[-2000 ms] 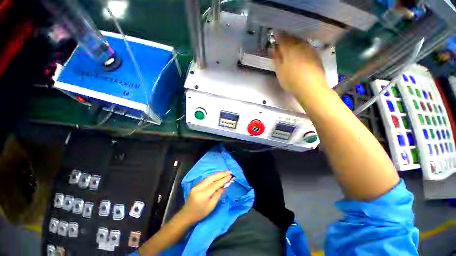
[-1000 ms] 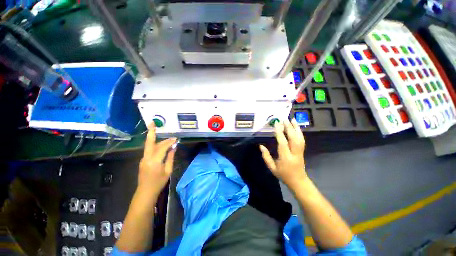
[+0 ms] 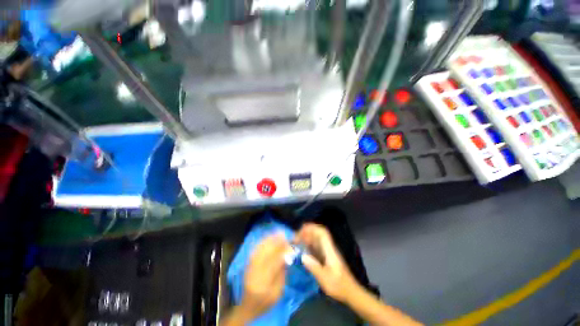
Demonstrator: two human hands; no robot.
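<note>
My left hand (image 3: 266, 270) and my right hand (image 3: 323, 262) are together above my lap, both blurred. A small pale and bluish piece (image 3: 294, 256) is held between their fingertips; it is too blurred to name surely, perhaps a watch part. The silver-white bench press (image 3: 264, 164) stands in front of me. Its upper plate area is blurred, and the fixture cannot be made out. The green start buttons, one at the left end (image 3: 200, 190) and one at the right end (image 3: 335, 180), are untouched. The red emergency stop button (image 3: 266, 186) is mid-panel.
The blue box (image 3: 121, 167) is left of the press. The black left parts tray (image 3: 162, 280) holds pale pieces low beside my lap. Right of the press are a black pocketed tray (image 3: 416, 167) with glowing watches and white trays (image 3: 486, 175) with coloured screens. A thin tube hangs before the press.
Both hands have left the start buttons and come together over my lap around the small piece. The camera view has shifted, and the fixture that showed clearly is now obscured by blur.
</note>
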